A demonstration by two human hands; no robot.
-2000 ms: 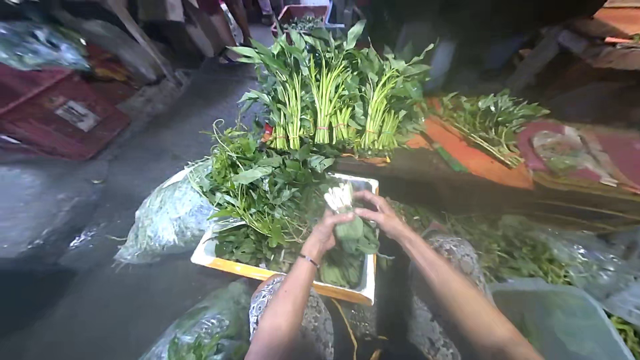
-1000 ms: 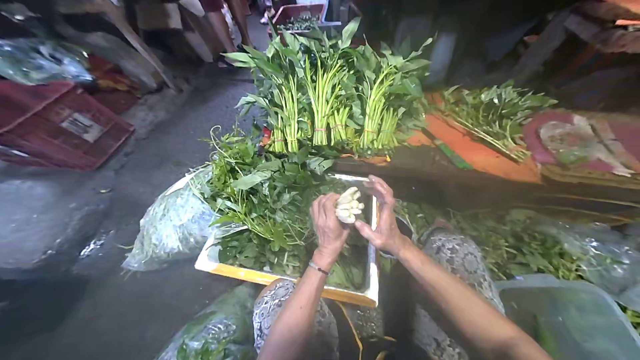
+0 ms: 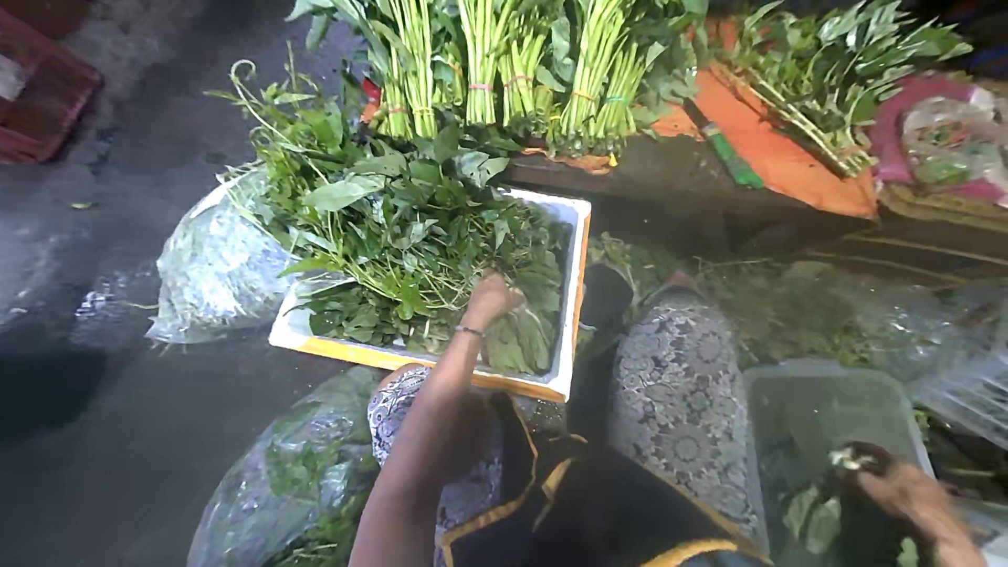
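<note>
My left hand [image 3: 494, 301] reaches into a white foam box [image 3: 568, 315] with an orange outer side. Its fingers are on the stems of leafy greens [image 3: 520, 335]; whether they grip any is not clear. Vine-like greens [image 3: 409, 228] heap over the back and left of the box. At the lower right, my right hand [image 3: 894, 480] is shut on a bunch of greens [image 3: 815, 516] with pale cut ends, held over or in a translucent plastic tub [image 3: 831, 374].
Tied bundles of long-stemmed greens [image 3: 488, 71] stand behind the box. A green-handled knife [image 3: 732, 157] lies on orange sheeting [image 3: 795, 173]. Plastic bags of greens [image 3: 224, 260] sit left of the box and by my left knee [image 3: 307, 472]. A red crate [image 3: 39, 94] is at far left.
Both hands were together around the bunch over the box. Now they are apart: the right has moved to the tub at the right with a bunch, the left down into the box. The view has tilted down.
</note>
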